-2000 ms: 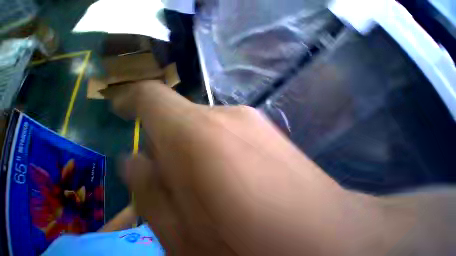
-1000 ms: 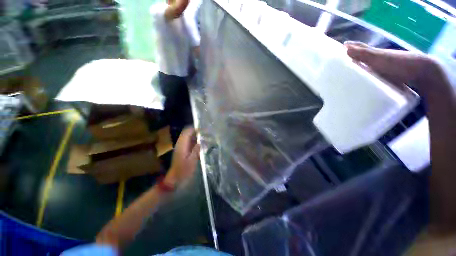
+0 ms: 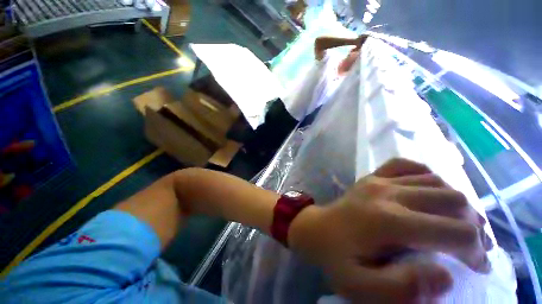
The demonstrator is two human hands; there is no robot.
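Observation:
A long bright-white foam cushion (image 3: 389, 113) runs along the upper edge of a large television, away from me. Thin translucent bag film (image 3: 324, 157) covers the set's face and hangs in folds at its near end. My left hand (image 3: 392, 231), with a red band on the wrist, reaches across and curls its fingers over the near end of the cushion, gripping it. Part of that end is hidden beneath the hand. My right hand is not in view.
An open brown carton (image 3: 187, 122) and a white sheet-like panel (image 3: 235, 74) stand left of the set. Another person's arm (image 3: 339, 44) is at the far end. A blue printed carton (image 3: 35, 124) is at left, rollers (image 3: 83, 12) behind.
My left hand has moved from the set's left edge onto the near end of the foam cushion. My right hand has left the view. The view has turned along the set.

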